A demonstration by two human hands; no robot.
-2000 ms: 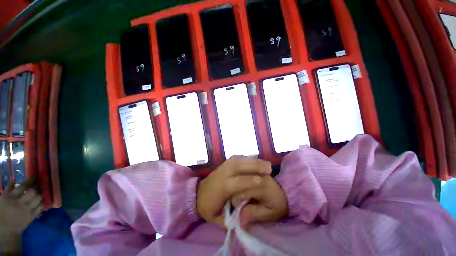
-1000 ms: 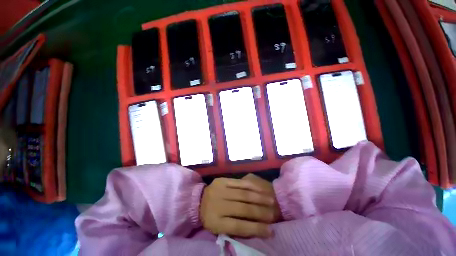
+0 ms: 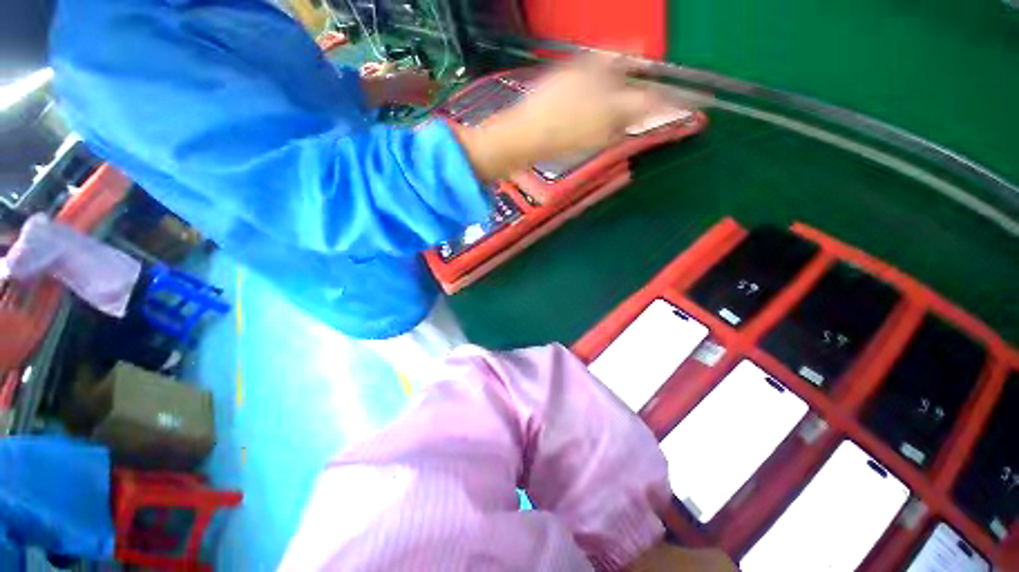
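The red-orange foam tray (image 3: 721,237) lies at the lower right, cut off by the picture's edges. Its near row holds several smartphones with glowing white screens (image 3: 734,439); the one at the lower right corner shows faint text. Its far row holds several black-screened phones (image 3: 832,324) with pale "59"-like marks and small white labels. My left hand (image 3: 684,559) shows only as a strip of skin past the pink cuff at the bottom edge; its fingers are out of view. My right hand is out of the picture.
A person in a blue smock (image 3: 335,190) works to the left, one blurred hand over another red tray (image 3: 536,229) with phones. A metal rail (image 3: 849,145) runs behind the green bench. A cardboard box (image 3: 156,419), a blue stool (image 3: 184,302) and a red stool (image 3: 173,514) stand at the left.
The view has swung left, bringing in the neighbouring worker and the floor. The tray now appears at the lower right. My clasped hands have left the picture except for part of the left.
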